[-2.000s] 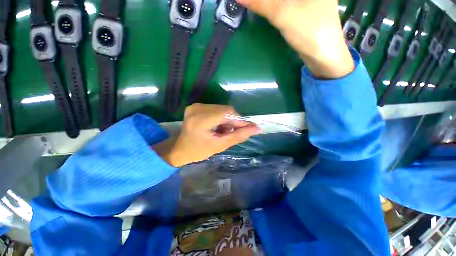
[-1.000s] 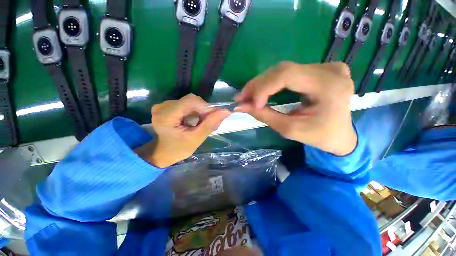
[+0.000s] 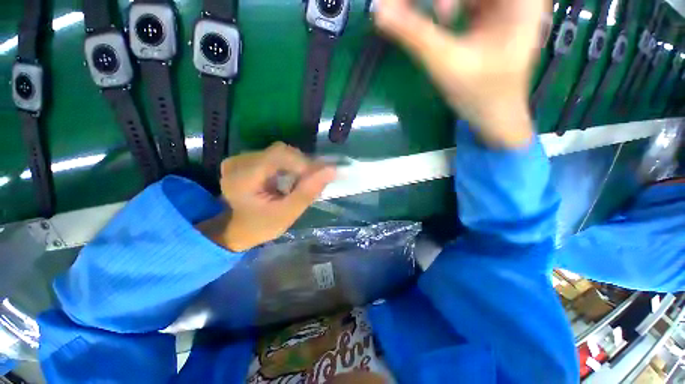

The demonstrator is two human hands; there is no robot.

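Observation:
My left hand (image 3: pixel 267 196) is bare and pinches a thin clear film (image 3: pixel 330 160) between thumb and fingers, above the pale edge rail. My right hand (image 3: pixel 473 52) is bare, blurred and partly cut off by the top edge, over the green belt; its fingertips lie at a smartwatch whose dark strap (image 3: pixel 357 94) shows below them and whose case is mostly hidden. I cannot tell if it holds anything. Another smartwatch (image 3: pixel 327 10) lies back up just left of it, with its round black sensor showing.
More back-up watches lie on the green belt at left (image 3: pixel 216 48) and right (image 3: pixel 597 43). The pale rail (image 3: pixel 405 174) crosses the view. A crinkled clear poly bag (image 3: pixel 323 274) lies near me. Another person's blue sleeve (image 3: pixel 631 244) is at right, cartons (image 3: pixel 589 304) below it.
My right hand has moved up and away from my left hand to a watch on the belt. My left hand keeps the film near the rail. The watches at left have shifted rightward in view.

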